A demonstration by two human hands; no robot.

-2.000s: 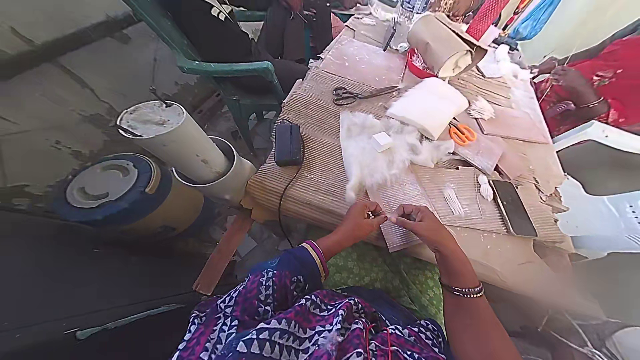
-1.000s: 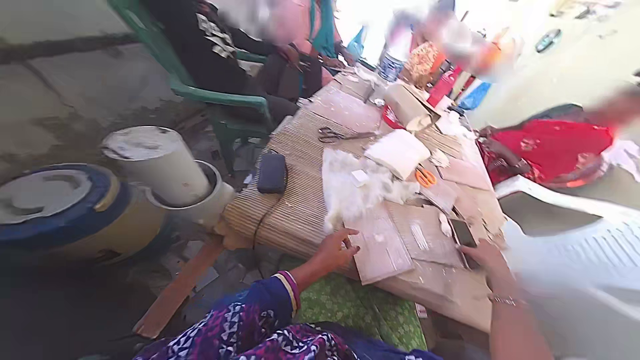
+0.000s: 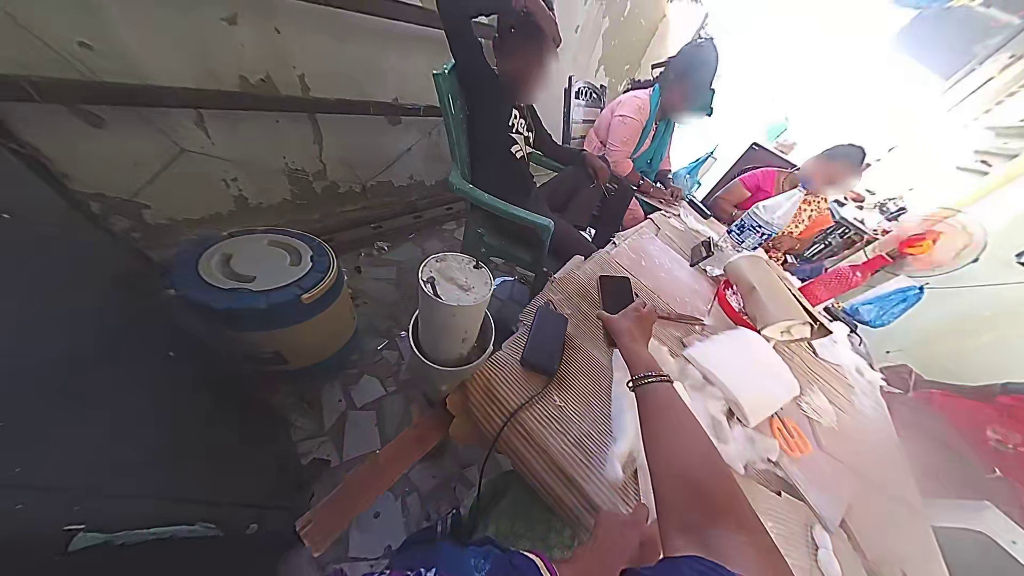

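Note:
A dark smartphone point(image 3: 615, 294) lies on the corrugated cardboard point(image 3: 512, 408) covering the table, and my right hand point(image 3: 630, 326) grips its lower end from above. Just left of it is a black case or power bank point(image 3: 545, 340) with a cable running down. My left hand point(image 3: 620, 538) is low at the table's near edge, blurred and partly behind my right forearm; whether it holds anything cannot be seen. Beside my right forearm lie loose white cotton point(image 3: 724, 416), a white cotton roll point(image 3: 742, 376) and orange-handled scissors point(image 3: 790, 436). Other scissors point(image 3: 680, 318) lie partly behind my right hand.
Beyond the table are a person in black on a green plastic chair point(image 3: 500, 210) and two other people. A water bottle point(image 3: 764, 220) and a brown roll point(image 3: 768, 296) stand or lie at the far end. Left are a blue-lidded cooler point(image 3: 264, 300) and a white cylinder point(image 3: 454, 308) in a pot.
My right hand has moved the phone from the table's right side to beside the black case. My left hand has drawn back toward the near edge. The view has swung left and up.

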